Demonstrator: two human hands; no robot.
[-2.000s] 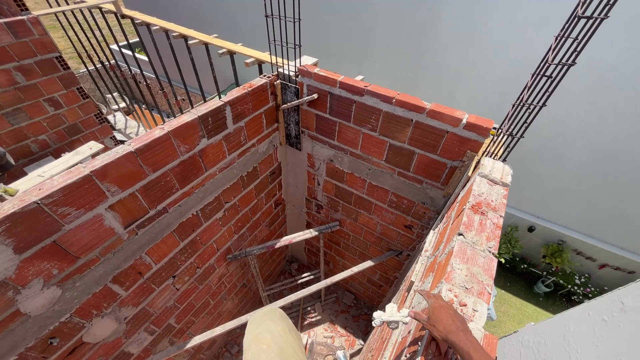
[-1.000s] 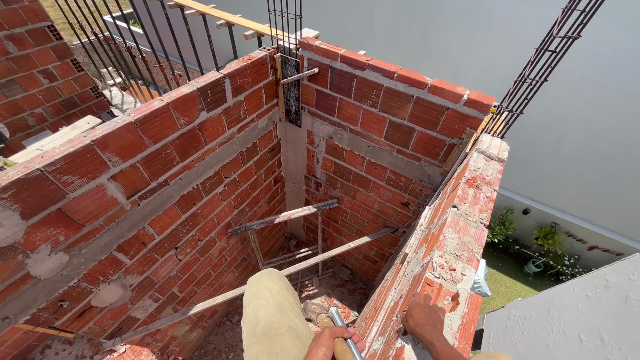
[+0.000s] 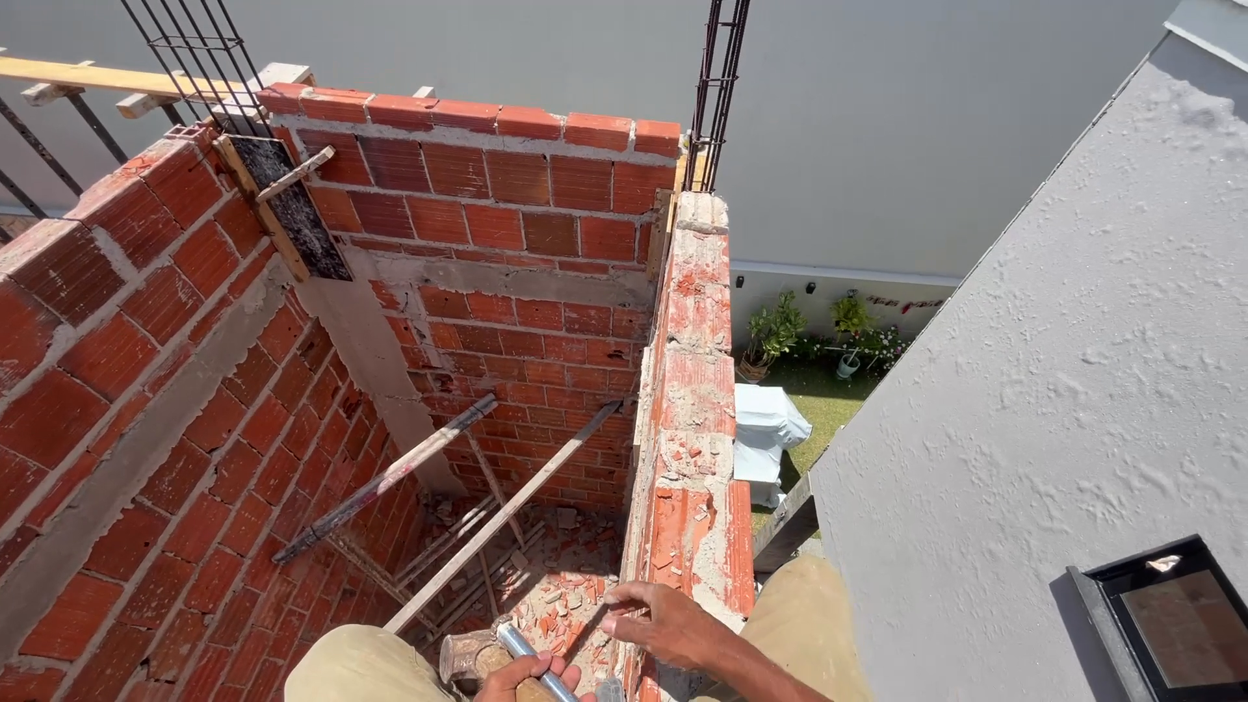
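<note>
My left hand [image 3: 531, 677] is closed around a hammer with a worn metal head [image 3: 468, 655] and a metal rod, likely a chisel [image 3: 531, 655], at the bottom of the view. Just right of it, my right hand [image 3: 663, 624] hovers over the inner edge of the brick wall top [image 3: 694, 419], fingers curled apart, with nothing seen in them. Mortar and broken red brick bits lie on that wall top. My knees in tan trousers [image 3: 366, 668] show on both sides of the wall.
A deep brick shaft lies left, with wooden poles [image 3: 507, 517] across it and rubble [image 3: 570, 585] at the bottom. Rebar cages [image 3: 717, 88] rise at the corners. A textured grey surface [image 3: 1014, 341] slopes at right; a garden with plants [image 3: 775, 327] lies far below.
The white piece near my right hand two seconds ago is no longer in it. My left hand has come into view with the tools. The view has turned right.
</note>
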